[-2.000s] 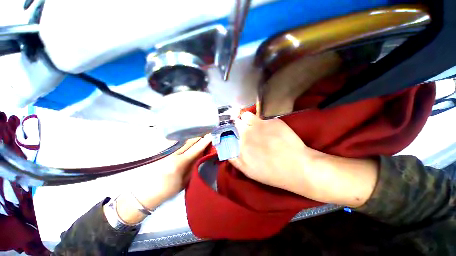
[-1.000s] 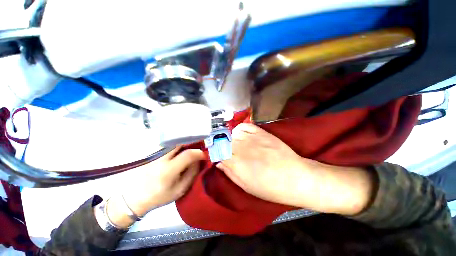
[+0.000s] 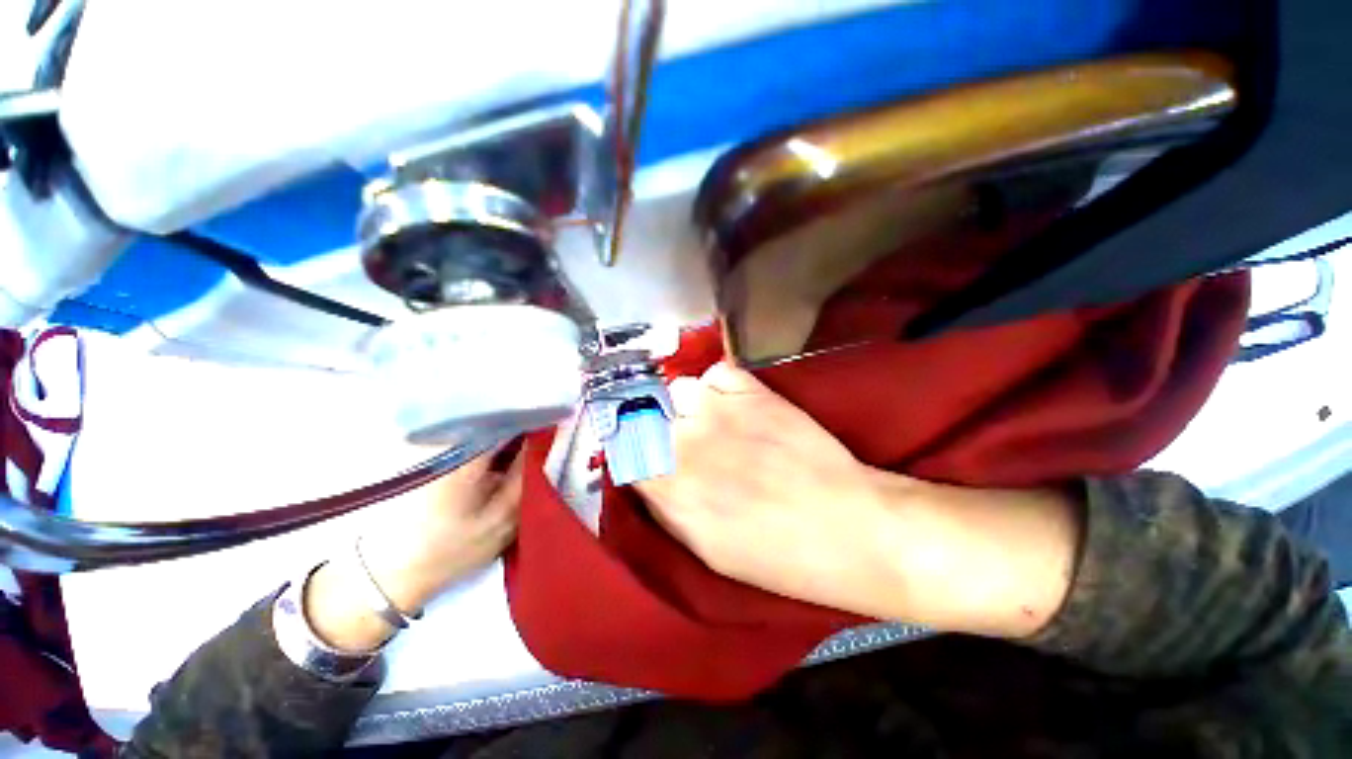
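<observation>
A dark-red garment piece (image 3: 653, 623) lies under the machine head and hangs toward the table's front edge. A strip of white lining (image 3: 572, 482) shows inside its fold. My right hand (image 3: 756, 467) lies on the red cloth just right of the presser foot's grey-blue block (image 3: 638, 438); its fingertips are partly hidden by the block. My left hand (image 3: 452, 519) is at the cloth's left edge, its fingers partly hidden behind the curved metal bar and the cloth. The needle point is not clearly visible.
The white machine head (image 3: 326, 89) with blue stripe, a round whitish knob (image 3: 482, 371) and a glossy brown-edged slab (image 3: 964, 141) hang over the work. A curved metal bar (image 3: 252, 531) crosses at left. A red heap (image 3: 30, 638) lies far left; snips (image 3: 1287, 312) lie right.
My left hand has shifted left and away from the foot, its fingers now more hidden. The red fold has opened to show white lining. The whole view has shifted slightly.
</observation>
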